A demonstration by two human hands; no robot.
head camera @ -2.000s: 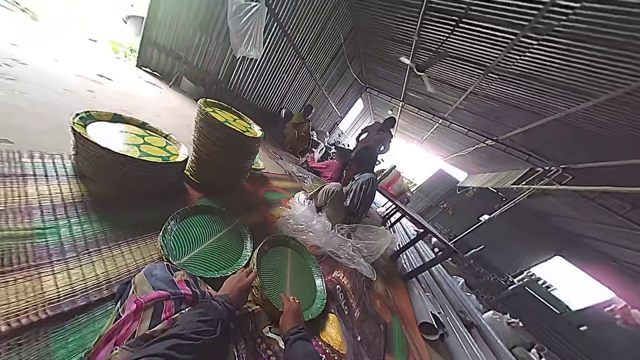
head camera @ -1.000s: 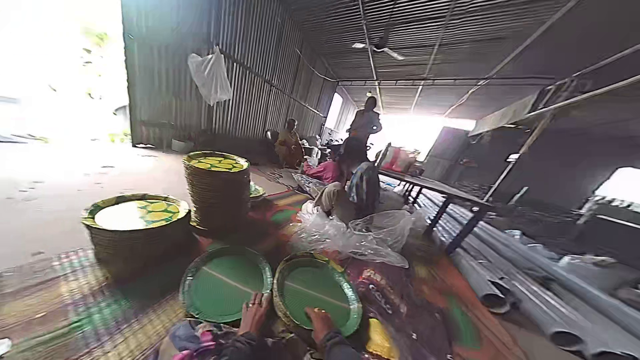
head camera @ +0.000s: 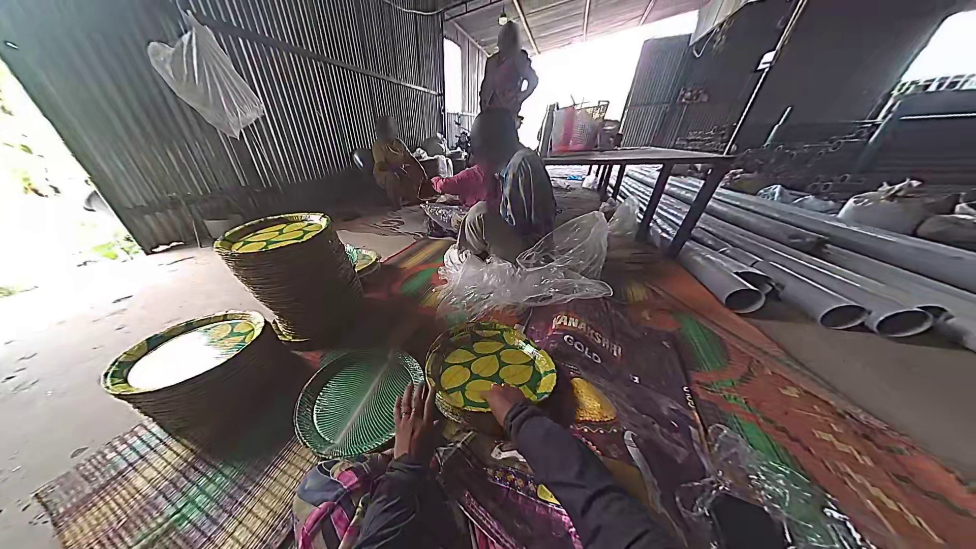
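Observation:
My left hand [head camera: 414, 419] rests with fingers apart at the right rim of a green plate with a pale centre line [head camera: 358, 402]. My right hand [head camera: 505, 399] reaches over the near rim of a plate with a yellow leaf pattern [head camera: 488, 364], which tops a small stack right of the green plate. Whether its fingers grip that plate is not clear. To the left stand a wide stack of like plates [head camera: 191, 358] and, behind it, a taller stack [head camera: 286, 267]. Part of another patterned plate [head camera: 364, 259] shows behind the tall stack.
Clear plastic sheeting [head camera: 534, 278] and a dark printed sack [head camera: 602, 358] lie on the mat beyond and right of my hands. A person [head camera: 518, 191] sits ahead, with other people behind. Grey pipes [head camera: 831, 305] and a table [head camera: 640, 156] are at the right.
A yellow leaf-patterned plate now tops the right-hand stack, where a green plate showed before. My left hand has moved to the green plate's right edge. The view has levelled.

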